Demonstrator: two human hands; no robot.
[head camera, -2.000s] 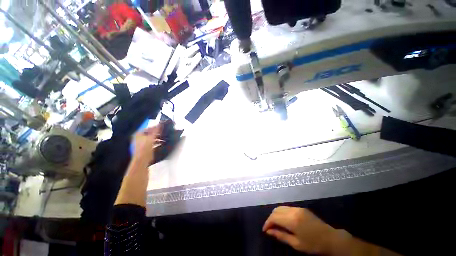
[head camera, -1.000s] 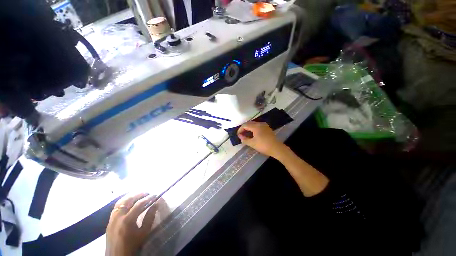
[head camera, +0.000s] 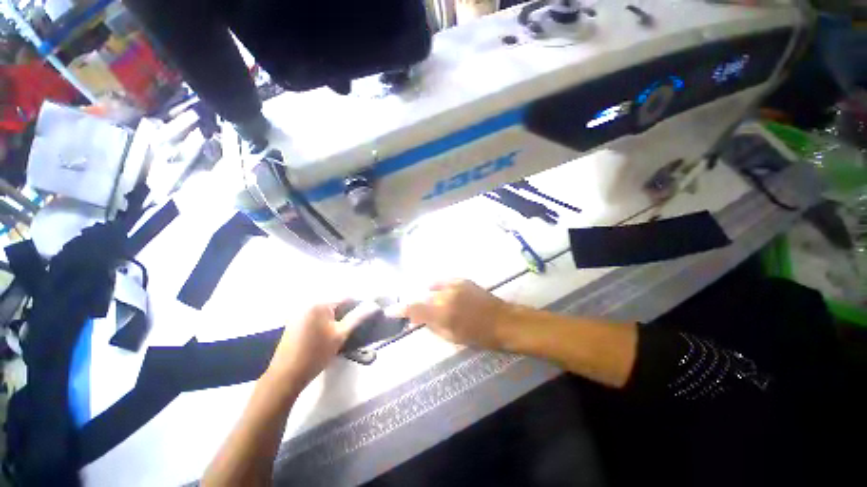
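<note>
My left hand (head camera: 314, 344) and my right hand (head camera: 454, 312) are close together in front of the needle area of the white JACK sewing machine (head camera: 428, 157). Both hold a small dark piece (head camera: 378, 328) between their fingertips; glare and fingers hide part of it. A long angled black fabric band (head camera: 181, 371) lies left of my left hand, its right end reaching towards that hand. A black cut piece (head camera: 648, 240) lies flat to the right of my right hand. The presser foot area is washed out by bright light.
Thread snips (head camera: 529, 255) lie right of the needle, with thin black strips (head camera: 532, 203) behind. Another black piece (head camera: 214, 259) and a pale-and-black curled piece (head camera: 131, 309) lie left. A black bundle (head camera: 59, 333) runs along the left. A green basket (head camera: 778, 271) stands right.
My right hand has left the black piece on the right and moved left to meet my left hand. Both now hold a small dark piece. The view has shifted left.
</note>
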